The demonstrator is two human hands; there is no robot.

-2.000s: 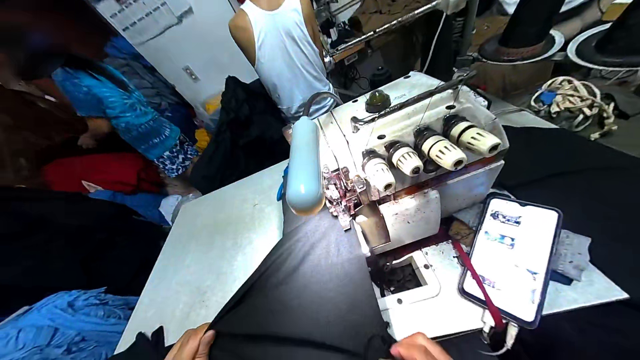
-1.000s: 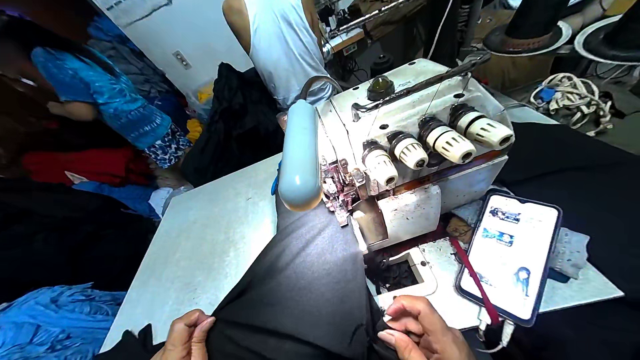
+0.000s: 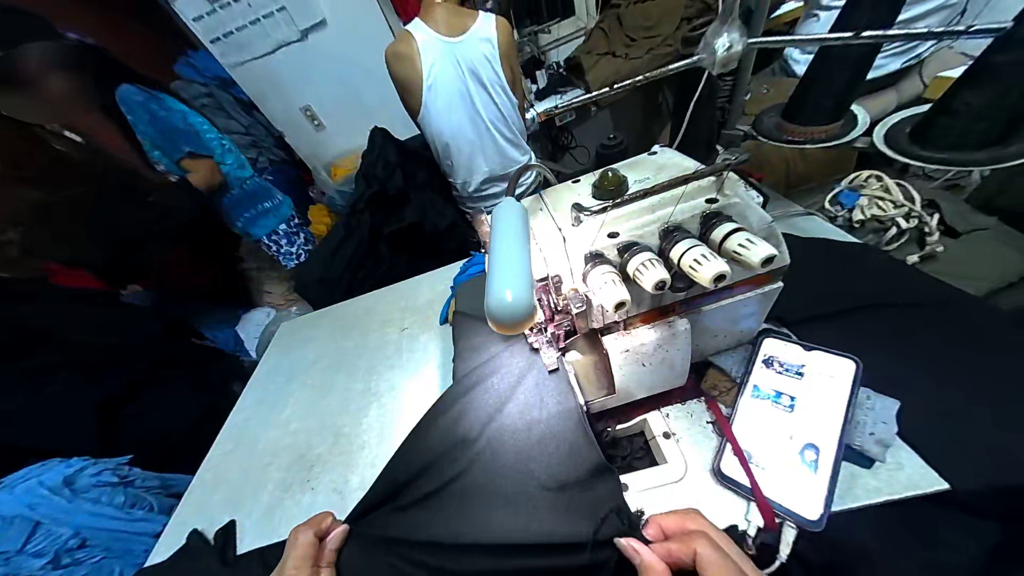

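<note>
A length of black fabric point(image 3: 496, 448) runs from the front of the table up under the presser foot point(image 3: 548, 352) of a white overlock sewing machine point(image 3: 656, 216). My left hand point(image 3: 312, 546) pinches the fabric's left edge at the bottom of the view. On the right, my right hand point(image 3: 688, 544) grips the other edge between thumb and fingers, below the opening in the machine's base. A lamp with a pale blue shade point(image 3: 510, 264) lights the cloth near the needle area. Between my hands the fabric is stretched fairly flat.
A lit smartphone point(image 3: 788, 428) with a cable leans right of the machine, a dark red strap point(image 3: 740, 464) across it. Thread cones point(image 3: 840, 72) stand behind right. Blue cloth point(image 3: 80, 516) lies at lower left. One person in a white tank top sits ahead; another is at left.
My right hand has closed on the fabric's edge, where its fingers were more raised a second ago. The person at left has shifted position.
</note>
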